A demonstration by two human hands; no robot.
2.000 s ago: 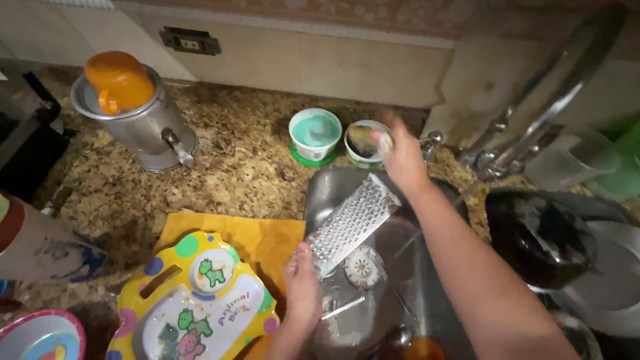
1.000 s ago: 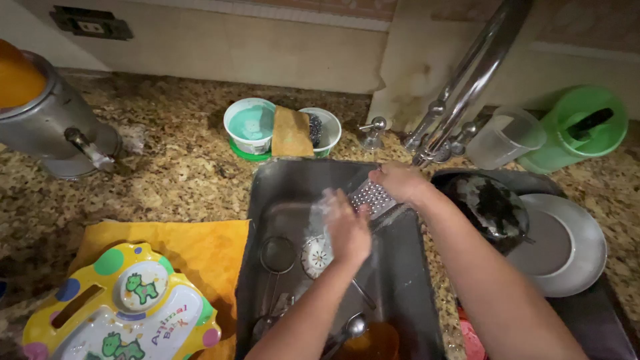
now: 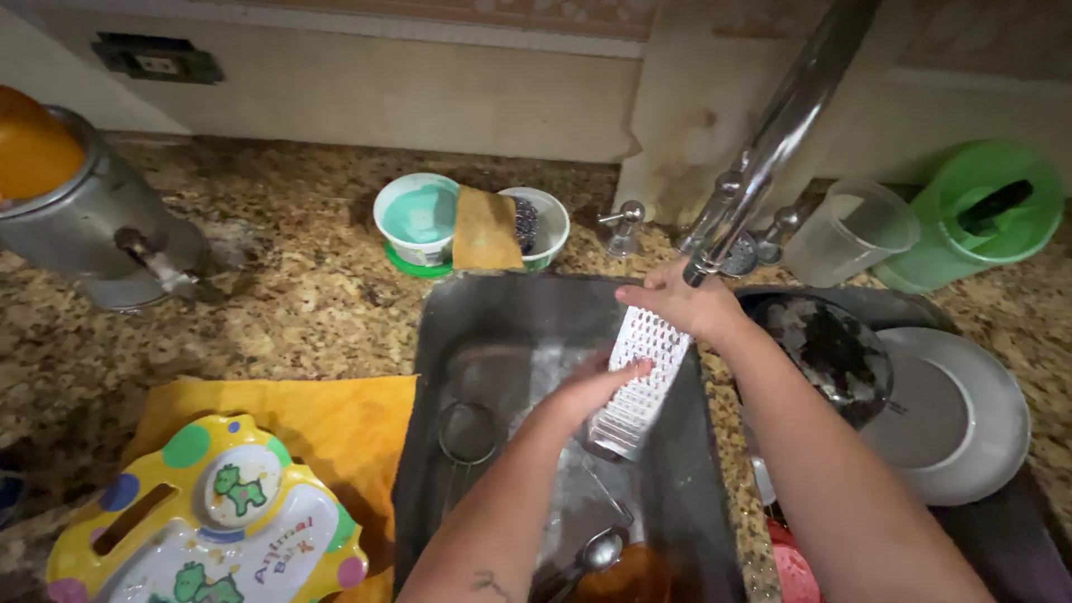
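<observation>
A metal grater (image 3: 643, 377) slants over the sink basin, just below the chrome faucet (image 3: 754, 151). Its upper end is in my right hand (image 3: 682, 301), close under the spout. My left hand (image 3: 599, 389) holds the grater's side, with the thumb across its holed face. Beneath, in the dark sink (image 3: 670, 519), lie a small round strainer (image 3: 467, 433), a metal spoon (image 3: 603, 548) and an orange item (image 3: 632, 574), partly out of view. A tan sponge (image 3: 487, 228) rests across the rims of two tubs behind the sink.
An orange cloth (image 3: 368, 419) with a child's yellow plate (image 3: 331, 502) lies left of the sink. A metal juicer (image 3: 100, 226) stands further left. At right are a white plate (image 3: 997, 419), a dark pot (image 3: 825, 360), a clear cup (image 3: 854, 234) and a green pitcher (image 3: 963, 226).
Two seconds ago my right hand was at the right tub; now it holds the grater's upper end. The sponge lies on the tubs. Since one second ago, more of the grater's face shows.
</observation>
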